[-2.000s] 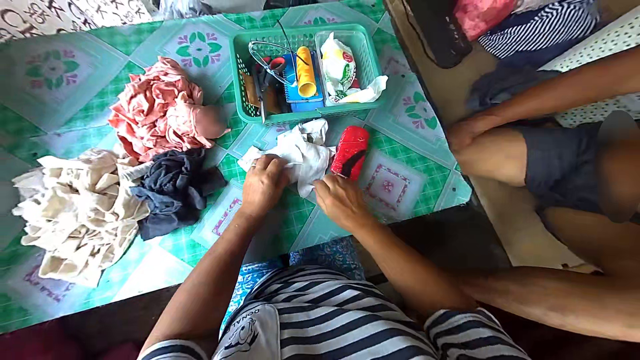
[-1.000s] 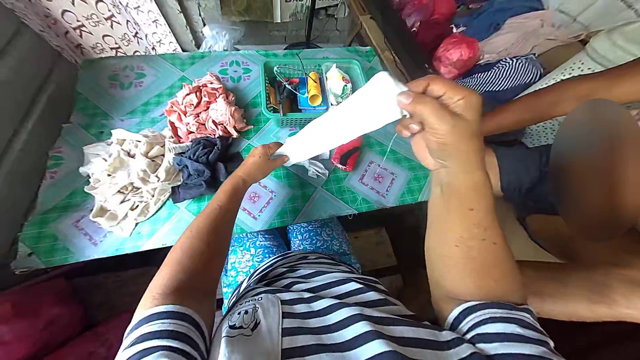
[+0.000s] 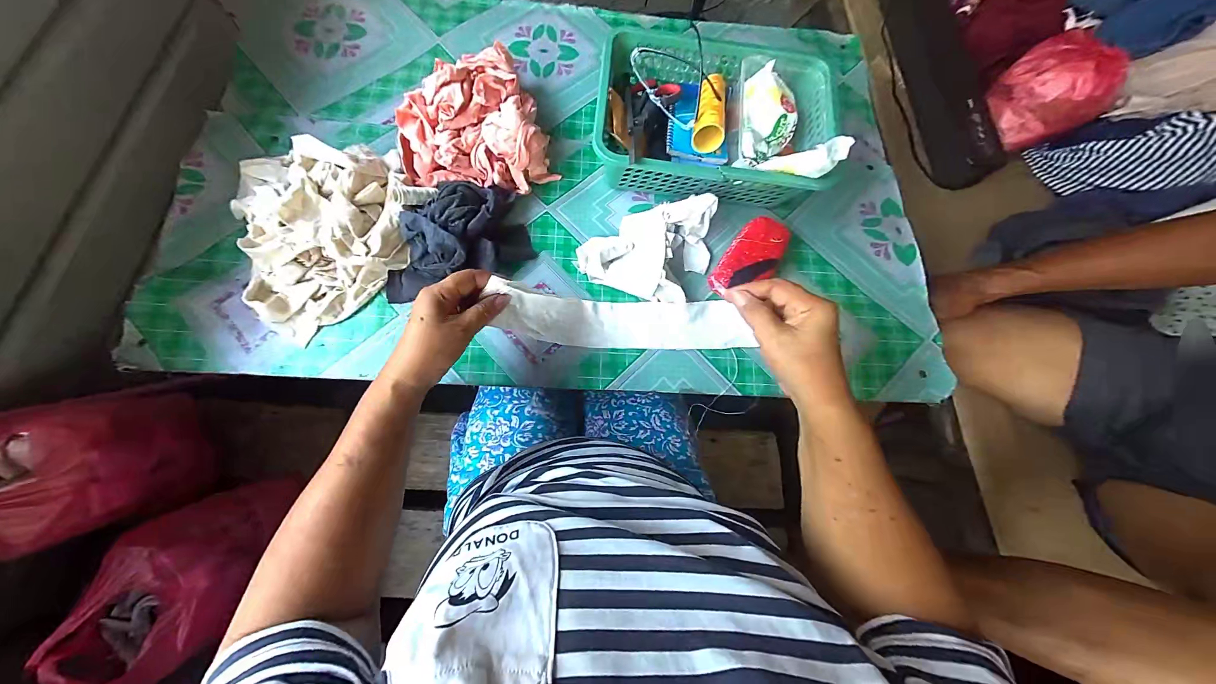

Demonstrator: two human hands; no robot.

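Observation:
A white cloth strip (image 3: 622, 325) is stretched level above the table's near edge. My left hand (image 3: 448, 318) pinches its left end, and my right hand (image 3: 790, 328) pinches the right end. Loose threads hang below near the right hand. Just beyond the strip lie a crumpled white cloth (image 3: 651, 249) and a red item with a black patch (image 3: 752, 253). Dark cloth (image 3: 461, 233) is bunched beyond my left hand, touching a heap of cream cloth (image 3: 318, 233) and close to a pile of pink cloth (image 3: 473, 123).
A green plastic basket (image 3: 703, 180) on the patterned table cover (image 3: 883, 285) holds a yellow tube, a blue notebook and a white packet. Another person's forearm (image 3: 1092, 261) and legs are at the right. Red plastic bags (image 3: 104, 465) stand at the lower left.
One second ago the white cloth was held up slanting, my right hand high; now that hand is lower and the strip is level. Two seconds ago both hands were at the white cloth on the table.

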